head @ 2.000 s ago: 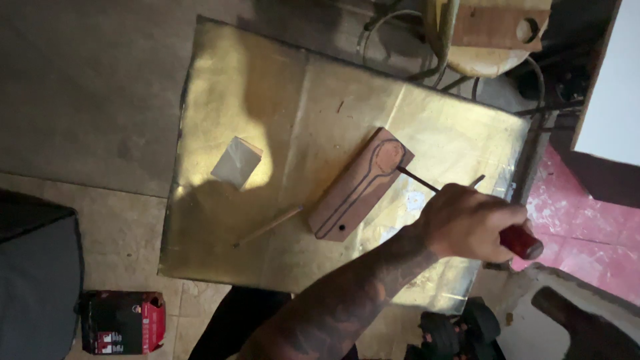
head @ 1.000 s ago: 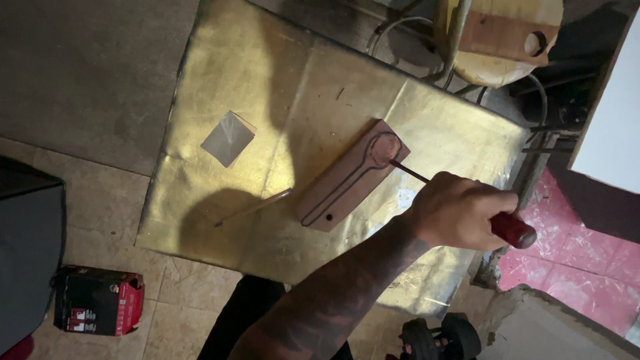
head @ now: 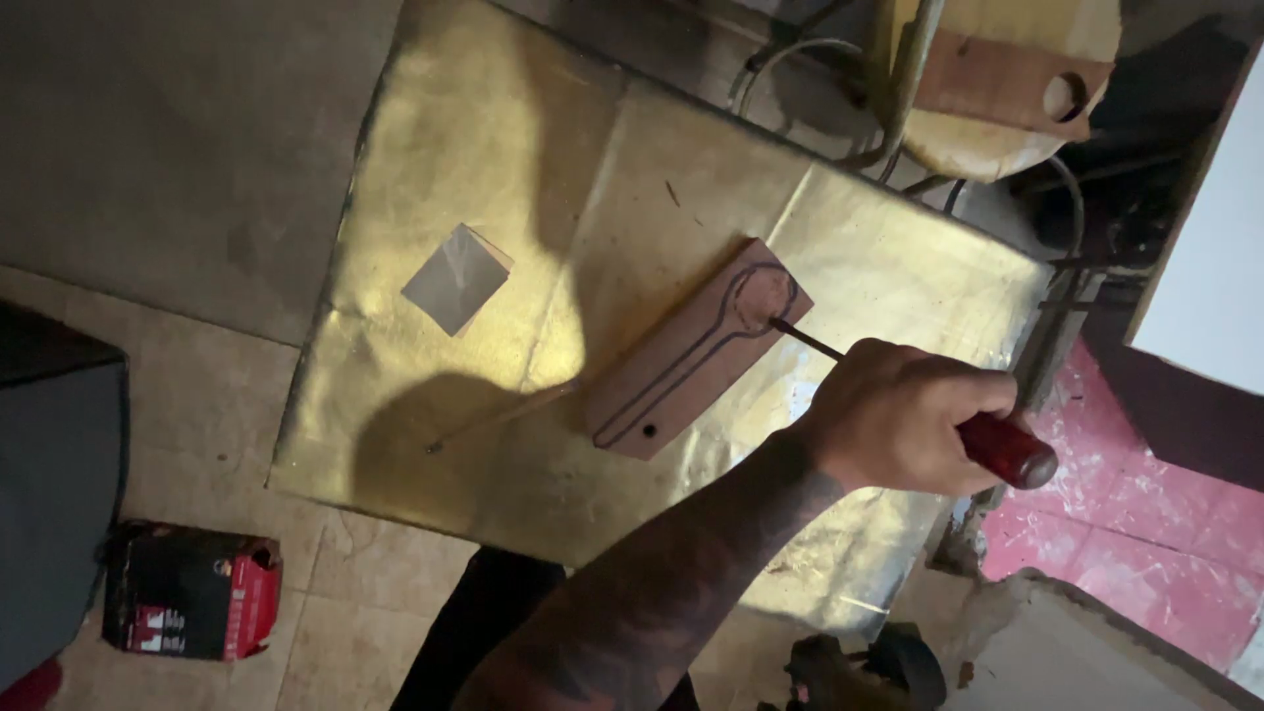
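Note:
My right hand (head: 904, 420) is closed around the red handle of a thin-shafted tool (head: 1007, 449), perhaps a carving gouge. The shaft slants down to the left, and its tip meets the lower edge of a round, roughened area on a reddish wooden block (head: 691, 365). A spoon outline is drawn on this block in dark line, with a dark spot near the handle end. The block lies diagonally on a table with a gold-coloured covering (head: 652, 188). Left of it lie a slim pencil-like stick (head: 504, 417) and a grey square piece (head: 457, 279). My left hand is out of view.
A round stool (head: 973, 148) with a holed wooden board (head: 997, 84) stands beyond the table. A black and red box (head: 188, 592) sits on the tiled floor at lower left. A dark dumbbell-like object (head: 869, 671) is at lower right, near a broken wall edge (head: 1076, 632).
The tool remains in my right hand, its tip at the lower right part of the drawn spoon bowl. The view has shifted slightly.

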